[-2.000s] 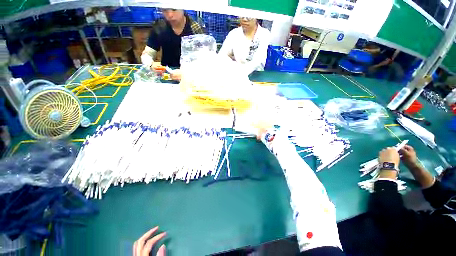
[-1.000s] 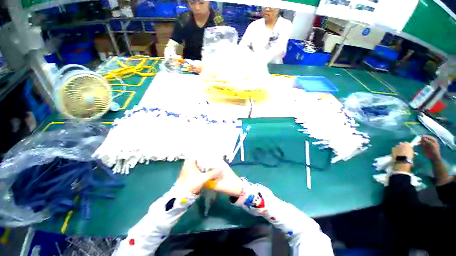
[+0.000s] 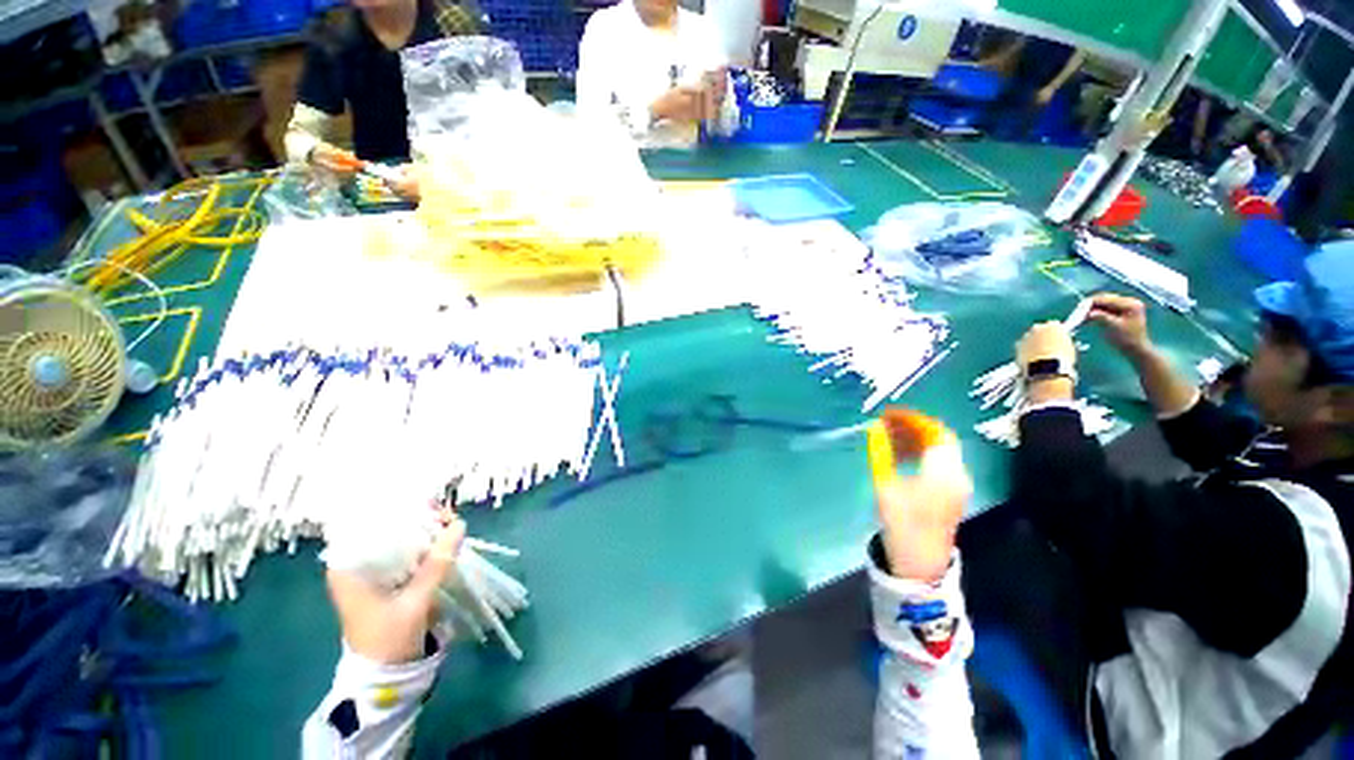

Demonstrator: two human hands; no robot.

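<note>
My left hand (image 3: 383,582) is over the front edge of the large banded stick stack (image 3: 342,431). Its fingers are closed on a small fan of white sticks (image 3: 487,597), whose ends stick out to the right. Glare hides part of the hand. My right hand (image 3: 921,498), with orange-yellow finger cots, is raised near the table's front edge, well apart from the left. A faint pale streak lies left of its fingertips; I cannot tell whether the hand holds it. A dark-blue strip (image 3: 639,463) curls on the green mat between the hands.
A fanned stick pile (image 3: 854,319) and a clear bag with blue strips (image 3: 958,245) lie at upper right. Blue strip stock (image 3: 89,653) is at lower left, a desk fan (image 3: 52,368) at left. A person (image 3: 1218,549) handles white sticks at right; two others stand across the table.
My hands, together a second ago, are now apart, left hand to the left and right hand to the right. The view has shifted, showing more of the person at right.
</note>
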